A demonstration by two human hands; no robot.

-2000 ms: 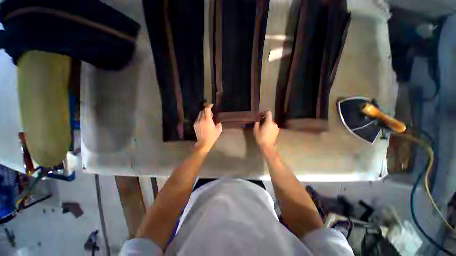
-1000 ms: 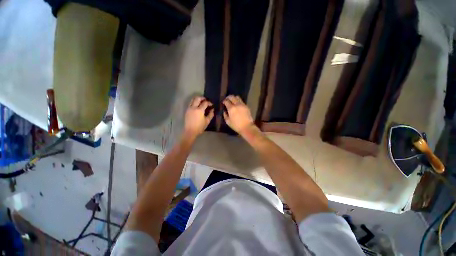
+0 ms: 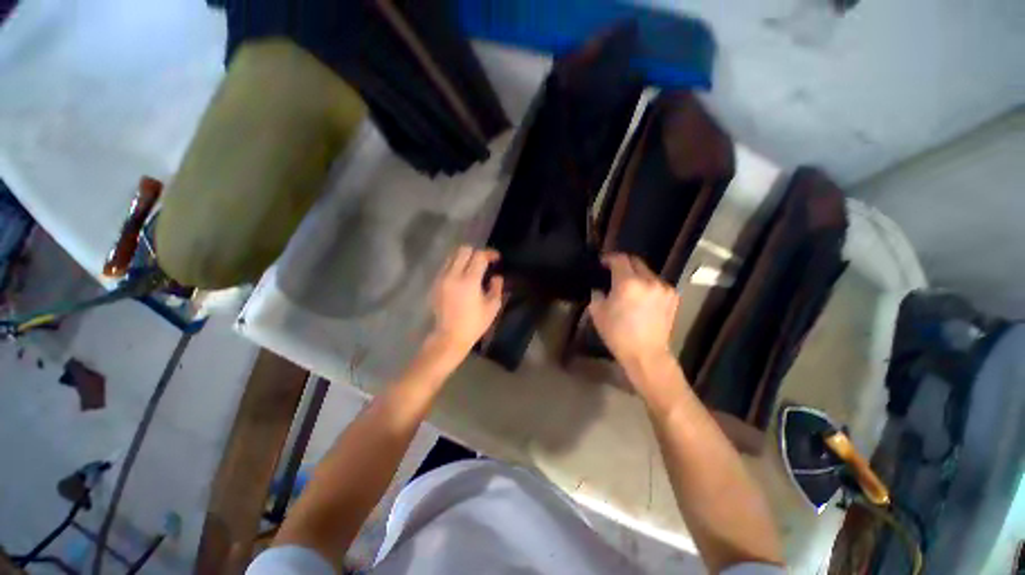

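Note:
A dark sleeve (image 3: 565,169) lies on the padded table, its near end folded up between my hands. My left hand (image 3: 463,301) grips the left side of this end. My right hand (image 3: 633,309) grips its right side. A second dark sleeve with brown seam lines (image 3: 664,202) lies just right of it, partly behind my right hand. A third sleeve (image 3: 776,298) lies farther right. The fingertips of both hands are partly hidden in the dark cloth.
A steam iron (image 3: 812,458) rests at the table's right corner. An olive padded form (image 3: 265,157) stands at left, with a stack of dark sleeves (image 3: 422,73) over its far end. A blue bar (image 3: 596,32) lies along the far edge. The padded table's (image 3: 337,253) left corner shows.
My hands have gone from the leftmost sleeve's flat hem to holding its near end folded up and spread between them. The view has turned and shows more of the table's far side.

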